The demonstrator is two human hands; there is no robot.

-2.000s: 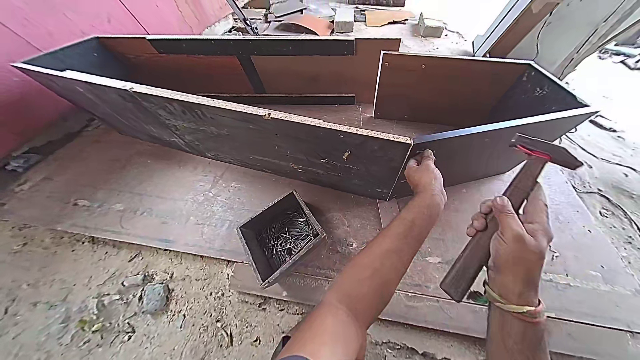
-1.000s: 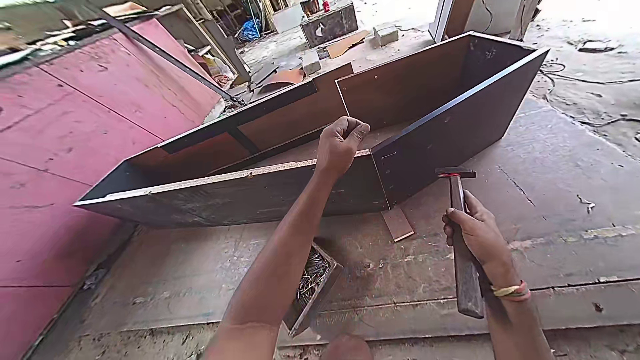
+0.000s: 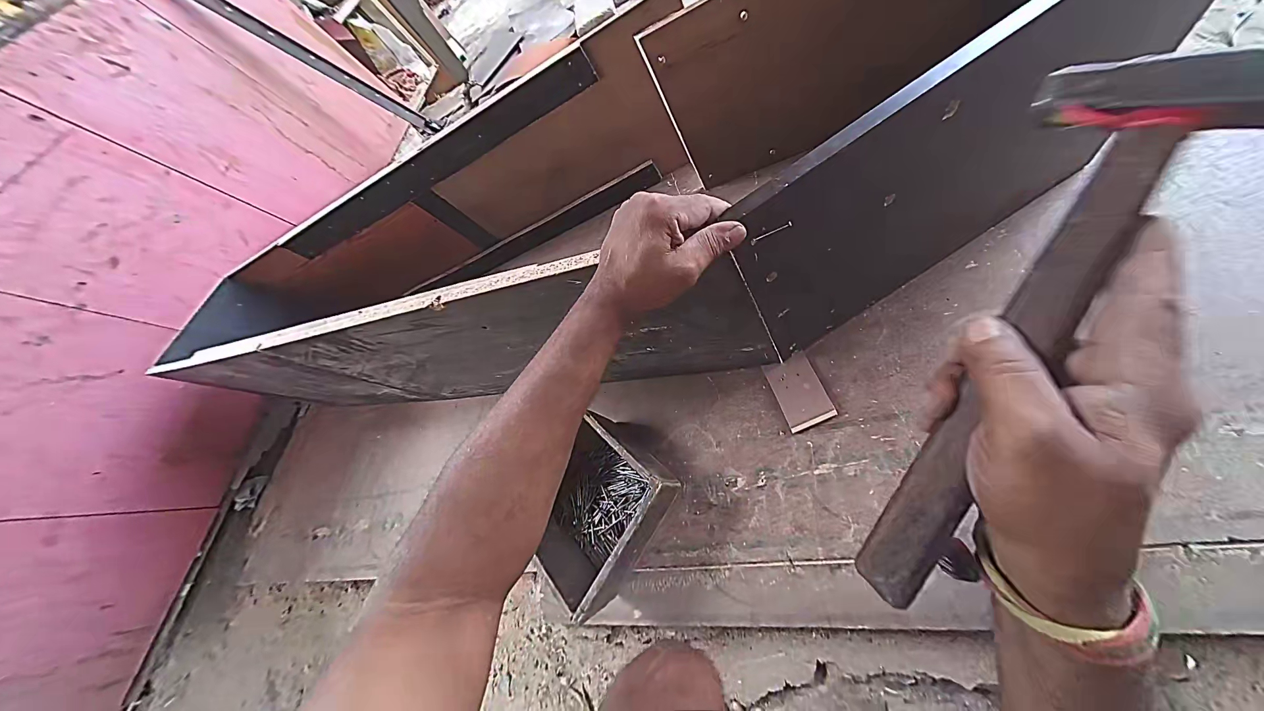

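My left hand (image 3: 664, 249) grips the top edge of a dark wooden frame of joined boards (image 3: 474, 346), at the joint where two side panels meet at an angle. Its thumb lies on the outer face beside the seam; the other fingertips are hidden. At the right, my right hand (image 3: 1076, 395) is closed around the wooden handle of a hammer (image 3: 1047, 296), its head raised and blurred. Below my left hand, an open wooden box (image 3: 657, 494) of nails (image 3: 604, 504) stands partly behind my left forearm. A short wood strip (image 3: 800, 392) pokes out under the joint.
Pink panels (image 3: 99, 296) stand along the left side, close to the frame's far-left end. Flat boards (image 3: 415, 444) lie on the ground under the frame. A dark bar (image 3: 326, 64) slants behind the frame, with scrap pieces (image 3: 509, 59) beyond. Bare ground shows at the bottom.
My left hand has gone from the outer face near the joint to the top edge there. My right hand has raised the hammer since one second ago. The view has shifted and come closer.
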